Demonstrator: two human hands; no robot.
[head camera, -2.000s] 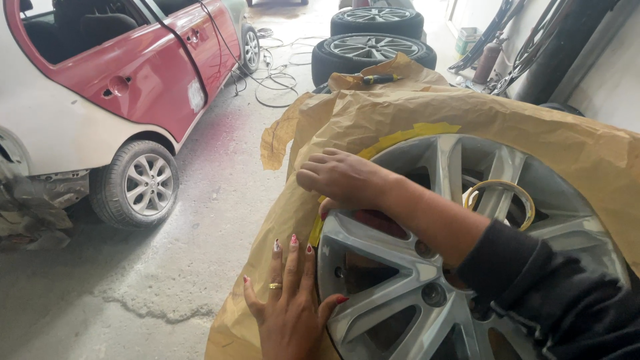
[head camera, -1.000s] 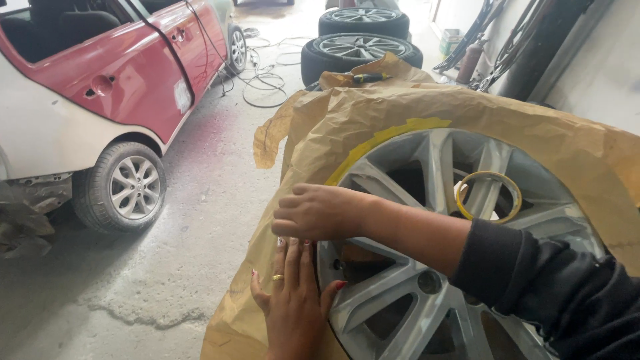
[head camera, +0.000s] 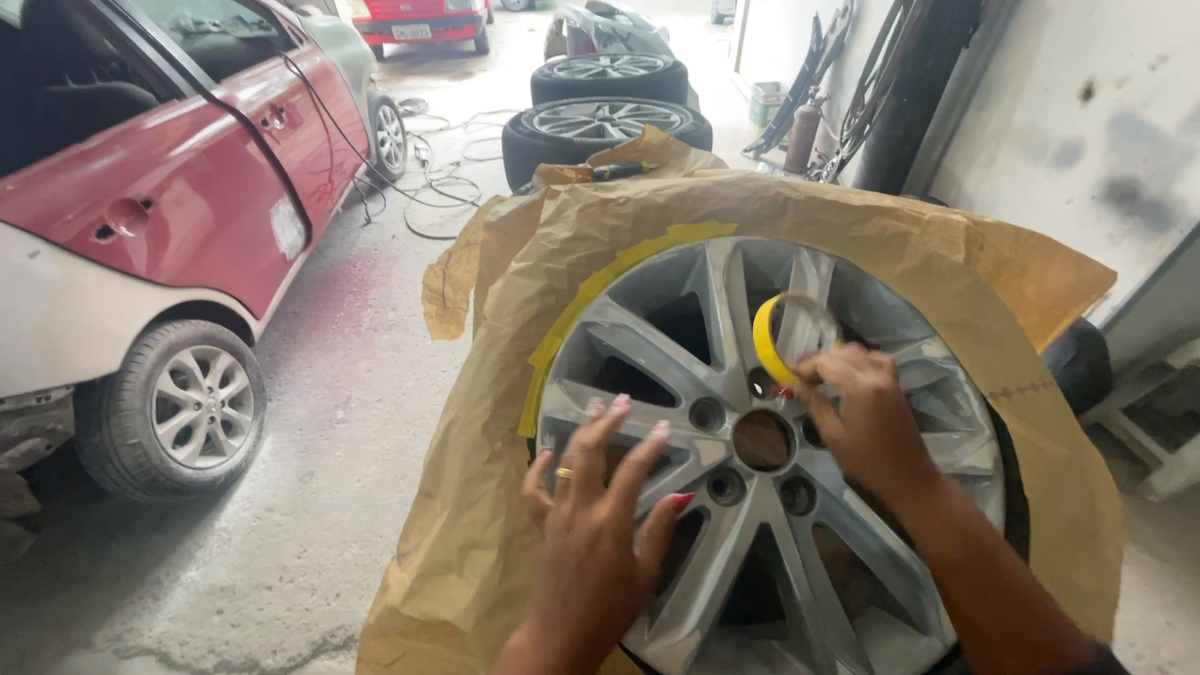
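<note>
A grey multi-spoke alloy wheel rim (head camera: 731, 361) lies face up, ringed by brown masking paper (head camera: 469, 450). Yellow masking tape (head camera: 600, 291) in overlapping strips joins the paper along the rim's upper left edge. My right hand (head camera: 862, 412) pinches the lower side of a roll of yellow tape (head camera: 771, 337), held over the spokes near the hub. With its fingers spread, my left hand (head camera: 600, 525) is over the lower left spokes and holds nothing; whether it touches the rim cannot be told.
Beyond the paper lie two more wheels with tyres (head camera: 609, 127), and a dark-handled tool (head camera: 619, 171) rests on the paper's far edge. A red and white car (head camera: 169, 197) stands at left. Cables (head camera: 431, 187) trail over the floor. A white wall (head camera: 1078, 141) runs along the right.
My right hand has left the rim's left edge and taken hold of the tape roll, which lay on the spokes before. My left hand has come off the paper's edge and over the rim.
</note>
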